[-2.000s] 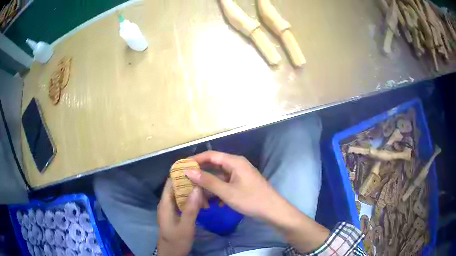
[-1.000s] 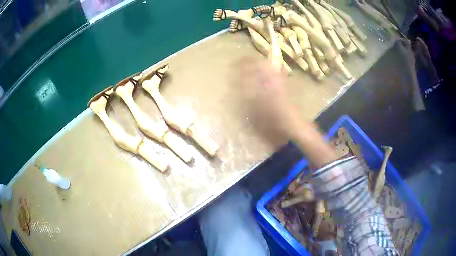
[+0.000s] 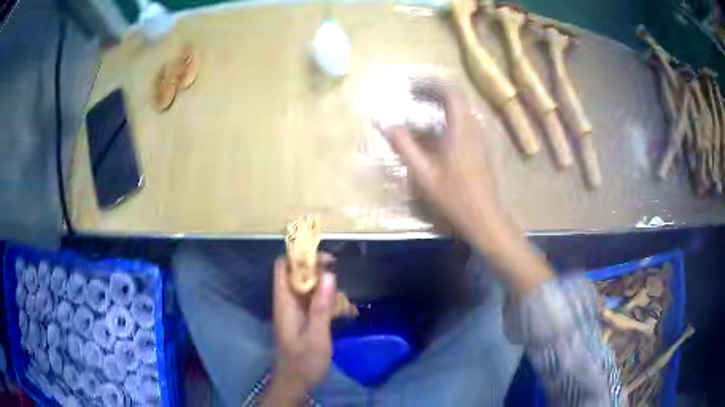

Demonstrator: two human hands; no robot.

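My left hand holds a carved leg handle with its pale carved foot end facing up, in front of the table's near edge. Part of the leg shows below, behind my fingers. My right hand is blurred above the middle of the table, with its thumb and fingers apart and nothing seen in it. The white glue bottle stands beyond it to the left; its nozzle is not clear. Three glued legs lie side by side right of my right hand.
Loose sole plates and a black smartphone lie at table left, with a second white bottle behind. More legs are piled at the right end. Blue crates stand at left and right below the table.
The view has swung back left. My right hand has moved from near the leg pile to above mid-table. The striped plate held two seconds ago is gone; my left hand now shows a pale carved foot.
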